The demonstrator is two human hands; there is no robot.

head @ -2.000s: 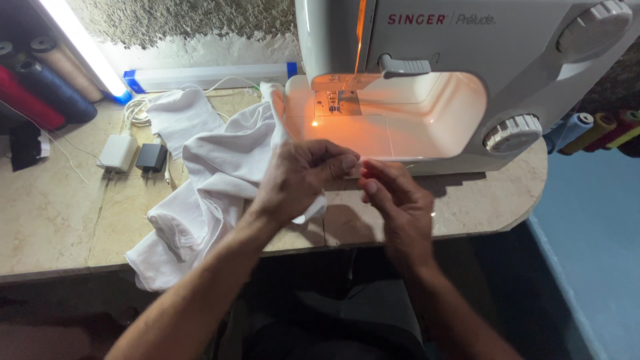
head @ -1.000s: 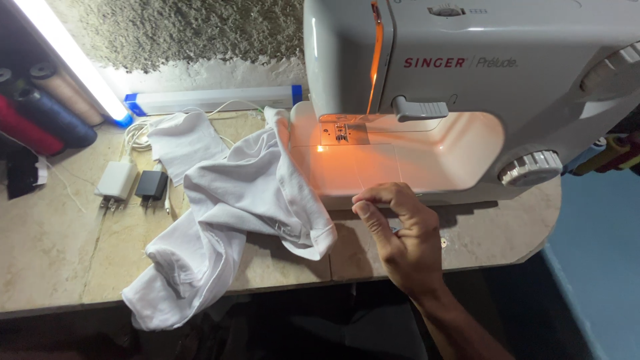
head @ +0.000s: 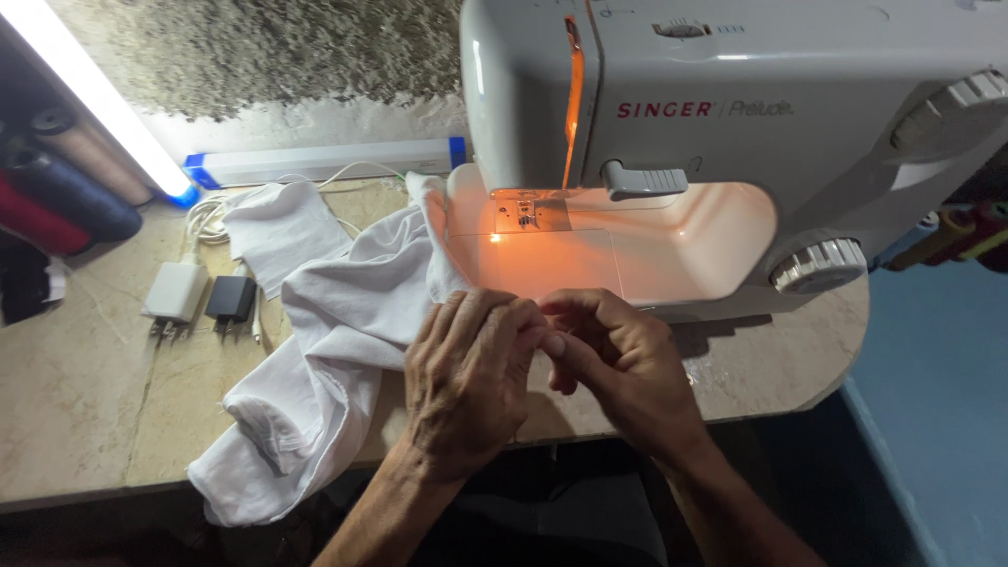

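My left hand (head: 472, 370) and my right hand (head: 622, 362) meet at the fingertips in front of the Singer sewing machine (head: 693, 71). Thumbs and forefingers are pinched together; anything between them is too small or hidden to tell. The machine's presser foot (head: 526, 213) stands over its lit needle plate, and an orange glow covers the sewing bed (head: 543, 264). A white cloth garment (head: 354, 307) lies crumpled beside the bed, behind and left of my left hand, and hangs over the table's front edge. A flat piece of white cloth (head: 283, 228) lies at its upper left.
A white charger (head: 175, 291) and a black charger (head: 231, 297) with cables lie on the stone tabletop (head: 71, 394). Thread spools (head: 71, 189) stand at left by a lit tube lamp (head: 94, 94). An unlit tube lamp (head: 323, 161) lies along the wall. More spools (head: 945, 236) are at right.
My left hand, out of view one second ago, is back and meets my right hand at the fingertips. The white garment lies much as it did one second ago.
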